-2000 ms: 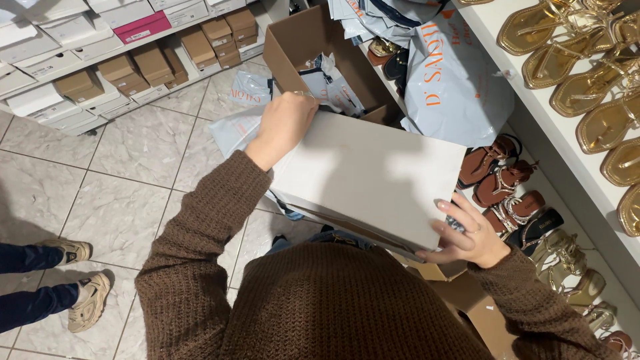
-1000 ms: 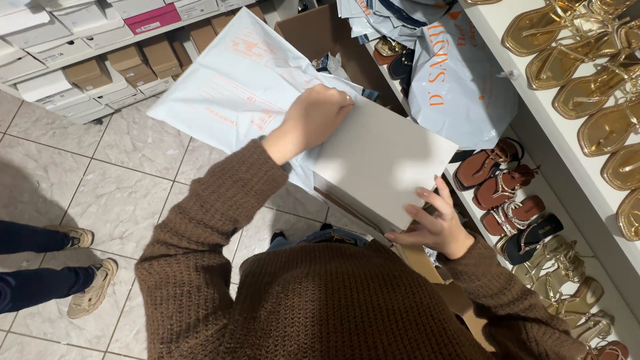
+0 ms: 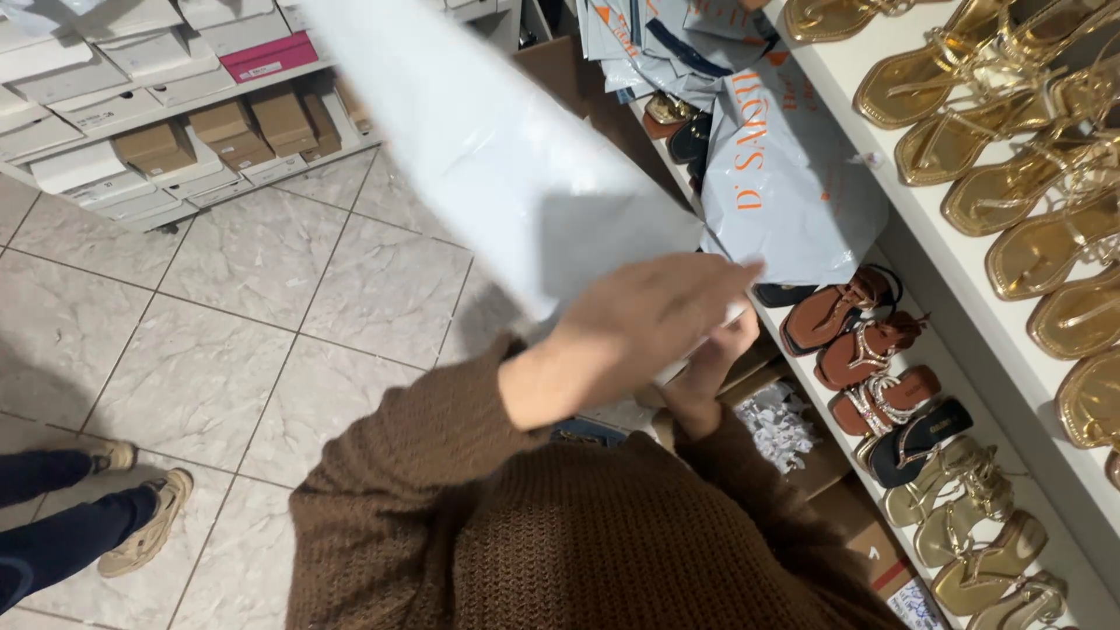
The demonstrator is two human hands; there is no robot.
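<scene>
A large white-blue plastic bag (image 3: pixel 525 157), blurred by motion, stretches from the upper middle down to my hands. My left hand (image 3: pixel 630 328) reaches across the bag's lower end, its fingers closed together on the plastic near the edge. Just beyond and below it is my right hand (image 3: pixel 713 354), with fingers curled beside something pale; the left hand partly hides it, so its grip is unclear. The pale box is not clearly visible behind the bag and hands.
Shelves with gold sandals (image 3: pixel 1019 249) and brown sandals (image 3: pixel 862 350) run along the right. Printed plastic bags (image 3: pixel 770 175) hang over the lower shelf. Shoeboxes (image 3: pixel 149 144) stand at upper left. Another person's shoes (image 3: pixel 149 525) are at lower left.
The pale box, earlier between both hands, is no longer clearly seen. The bag has swung across the open carton. My left hand has moved right, close to my right hand.
</scene>
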